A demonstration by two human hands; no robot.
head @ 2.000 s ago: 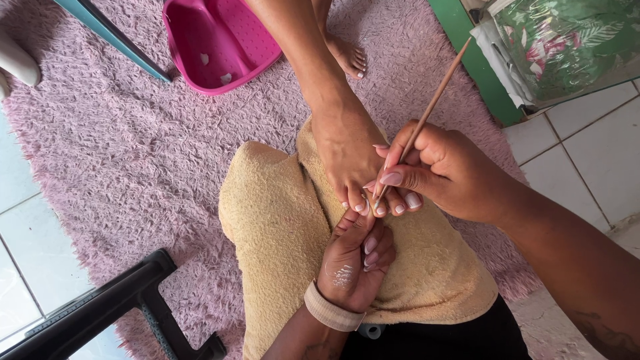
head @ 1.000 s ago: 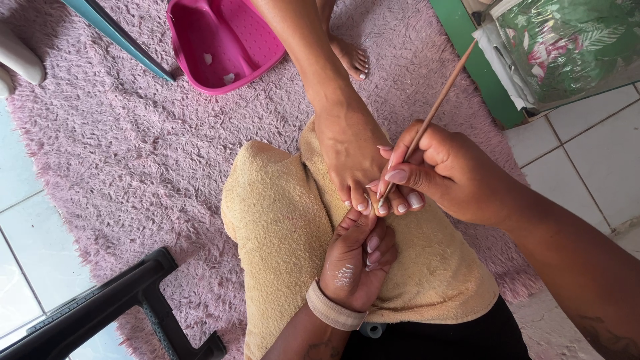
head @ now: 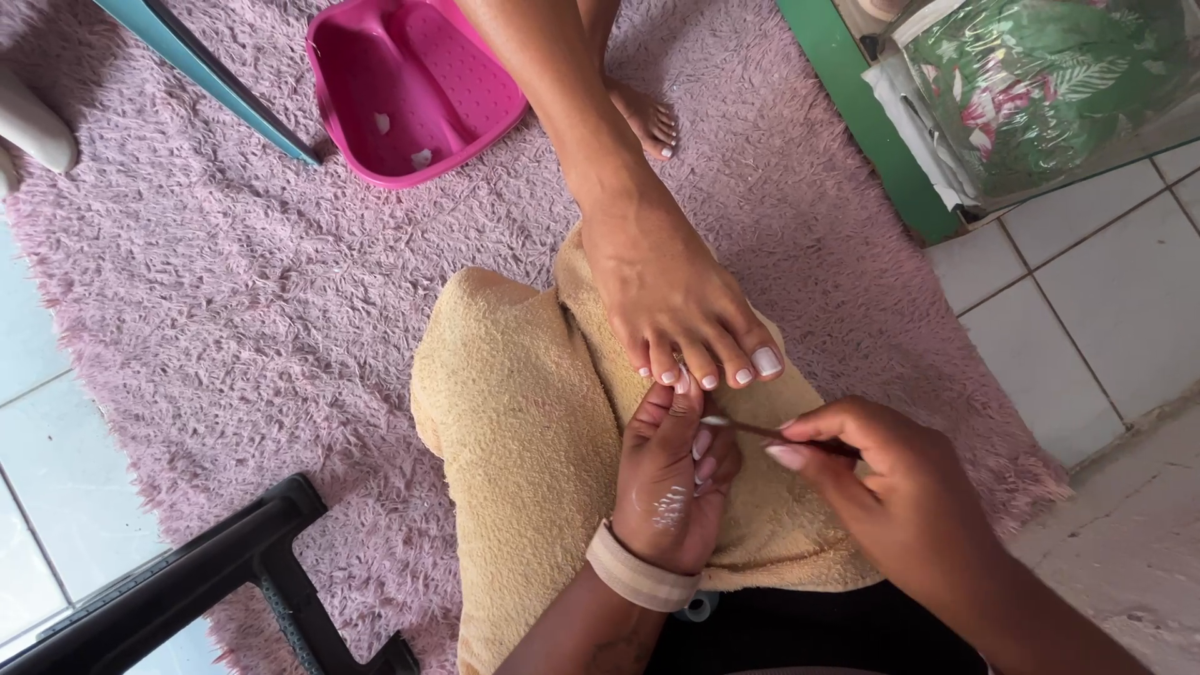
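Observation:
A person's foot (head: pixel 656 262) with white-tipped toenails rests on a yellow towel (head: pixel 525 412) over my lap. My left hand (head: pixel 680 469), palm up with white marks near the thumb, touches the small toes with thumb and fingers; a wristband (head: pixel 642 574) circles its wrist. My right hand (head: pixel 881 459) pinches a thin wooden stick (head: pixel 750 428) with a whitish tip, which sits over my left fingers, apart from the toes. Part of the stick is hidden by my right hand.
A pink foot basin (head: pixel 375 94) holding white scraps and the person's other foot (head: pixel 647 117) are on the shaggy pink rug (head: pixel 281 300). A black frame (head: pixel 187 562) is lower left. A plastic-covered green patterned item (head: pixel 1041 94) lies upper right.
My right hand has moved down and right, away from the toes. The stick, whose tip was at the toes and shaft pointed up right, now lies nearly level with its tip over my left hand.

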